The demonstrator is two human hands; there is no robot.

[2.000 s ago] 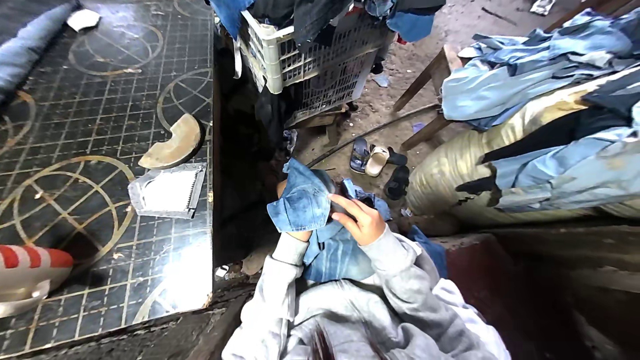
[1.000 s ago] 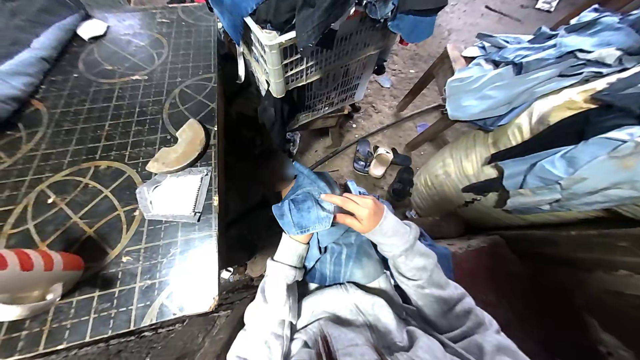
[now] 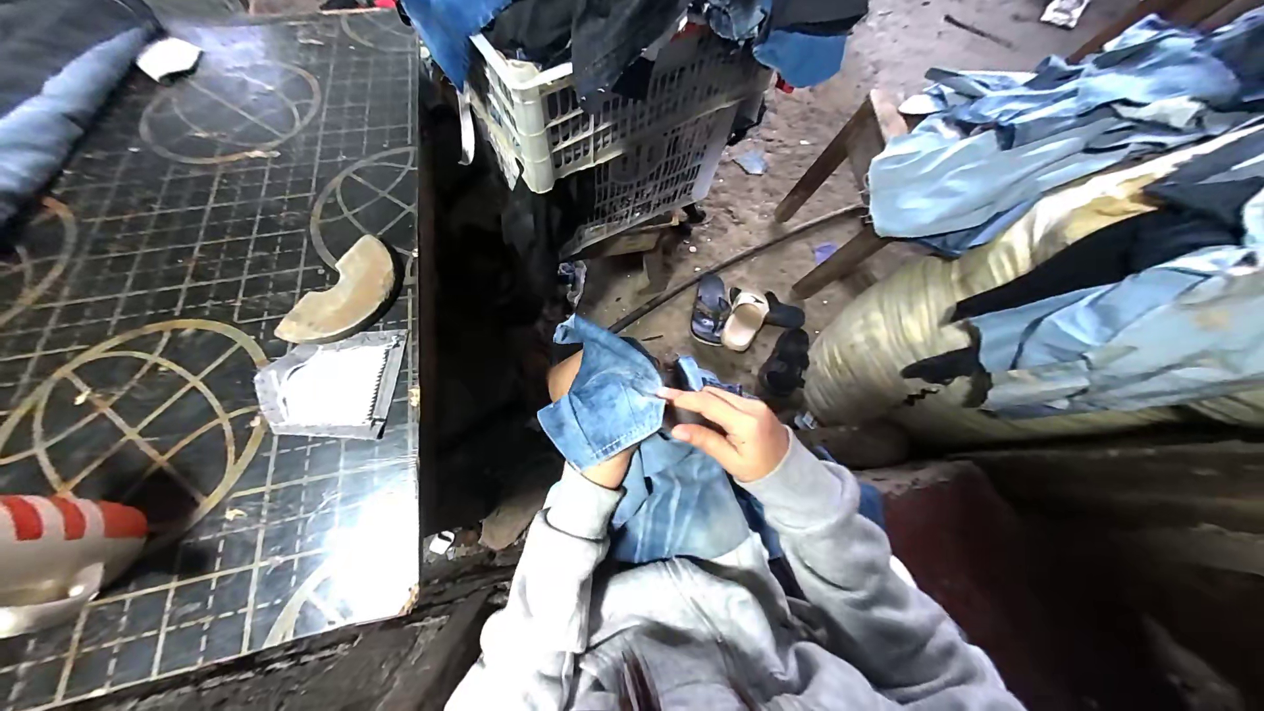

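A piece of blue denim [image 3: 612, 400] with a stitched hem is draped over my left hand [image 3: 604, 464], which holds it up from beneath; most of that hand is hidden by the cloth. At the right edge of the piece, the index finger and thumb of my right hand [image 3: 736, 433] are close together, with the fingertip at the fabric. Whether they pinch it cannot be told. More faded denim [image 3: 681, 509] lies over my lap, below both hands.
Left stands a black patterned tabletop [image 3: 197, 247] with a curved flat piece [image 3: 346, 296], a clear packet [image 3: 331, 385] and a red-striped object [image 3: 59, 553]. Ahead is a plastic crate [image 3: 543, 118] of cloth. Sandals [image 3: 746, 318] lie on the floor; denim pieces [image 3: 997, 168] cover sacks [image 3: 879, 336] at right.
The right fingers have shifted from over the denim piece to its right edge. The left hand still holds the piece up, and the cloth has changed its folds slightly.
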